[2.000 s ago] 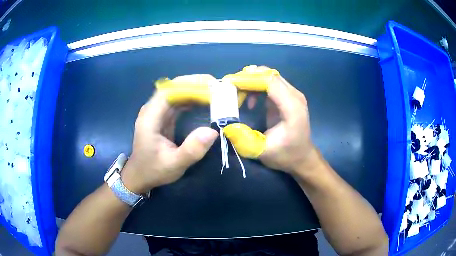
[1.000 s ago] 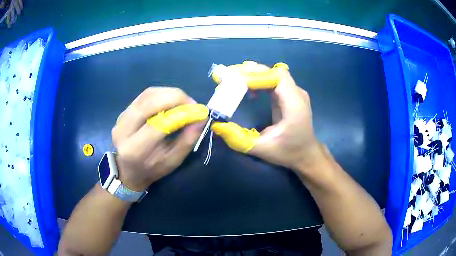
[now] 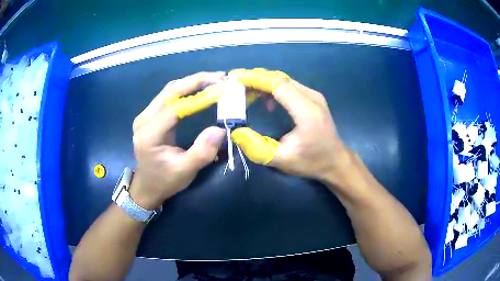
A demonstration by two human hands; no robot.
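Note:
A white-bodied unit (image 3: 232, 101) is held upright between both hands above the black bench. Its black end (image 3: 231, 123) faces me, and several thin white lead wires (image 3: 230, 155) hang from it towards me. My left hand (image 3: 176, 123) grips the unit's left side, with a yellow finger cot on one finger and the bare thumb near the black end. My right hand (image 3: 290, 121) grips the right side, with yellow cots on the thumb and fingers. Whether a clear housing is around the unit I cannot tell.
A blue bin (image 3: 50, 164) of whitish translucent pieces stands at left. Another blue bin (image 3: 430, 148) with loose white-and-black units stands at right. A small yellow disc (image 3: 99, 170) lies on the bench at left. A pale rail (image 3: 246, 37) runs before the green belt (image 3: 246, 10).
The unit has turned from tilted to upright. My left hand has moved from the leads up to the unit's side, its thumb now beside the black end.

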